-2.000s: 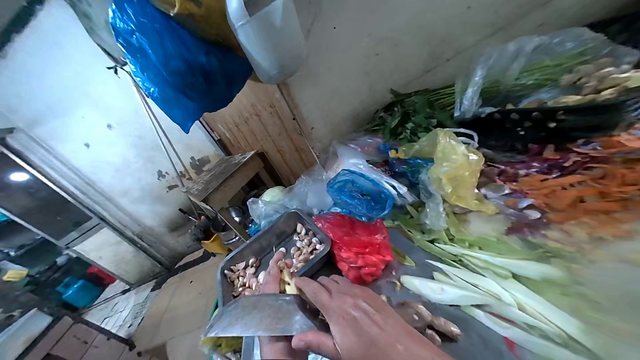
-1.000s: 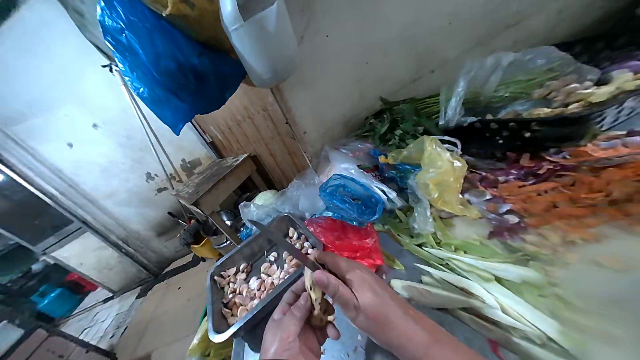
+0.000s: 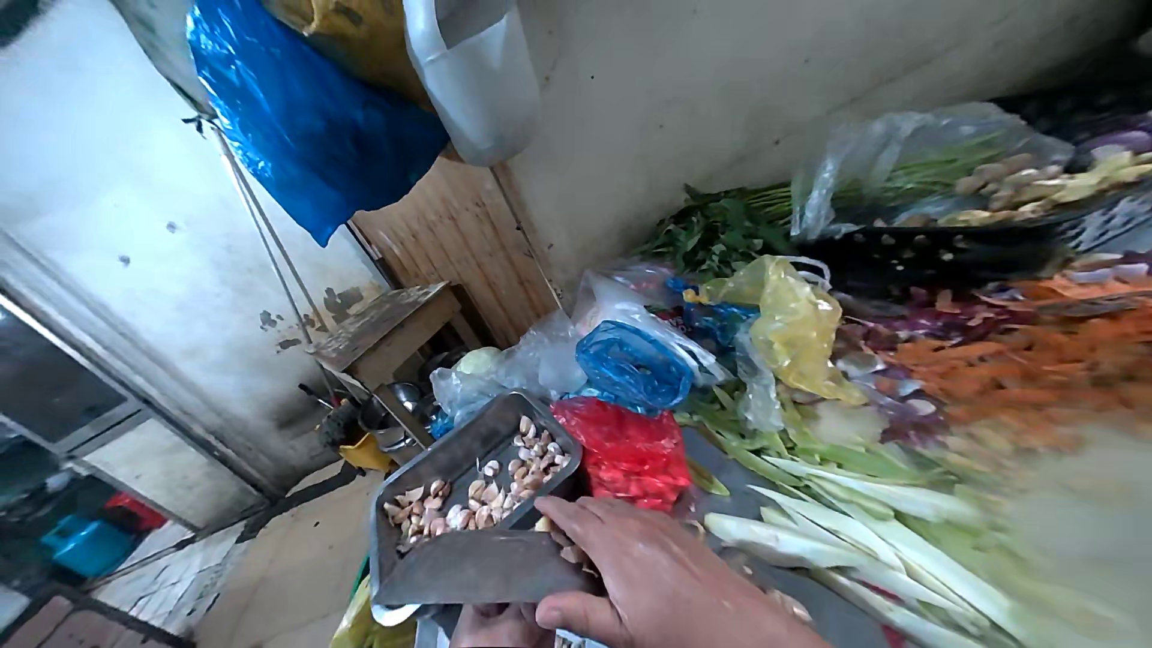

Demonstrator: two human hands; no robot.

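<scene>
A wide metal knife blade (image 3: pixel 486 569) lies across the near end of a grey metal tray (image 3: pixel 387 513) of unpeeled garlic cloves (image 3: pixel 481 504). My right hand (image 3: pixel 666 576) is at the blade's right end, fingers above and thumb below; the handle is hidden in the hand. Small pale-brown pieces (image 3: pixel 567 544), which look like cloves, show between its fingers and the blade. My left hand (image 3: pixel 504 625) is below the blade at the bottom edge, mostly hidden, so what it holds cannot be seen.
A red plastic bag (image 3: pixel 630 450) and a blue one (image 3: pixel 634 364) lie beside the tray. Long white-green stalks (image 3: pixel 864 540), orange peelings (image 3: pixel 1035 360) and a black crate (image 3: pixel 927 256) are at right. A wooden stool (image 3: pixel 387 328) stands behind; a large blue bag (image 3: pixel 306 117) hangs above.
One second ago both hands held a brownish root-like piece at the tray's right, the blade seen edge-on. Now the broad blade crosses the tray's near end and my left hand is lower, mostly hidden.
</scene>
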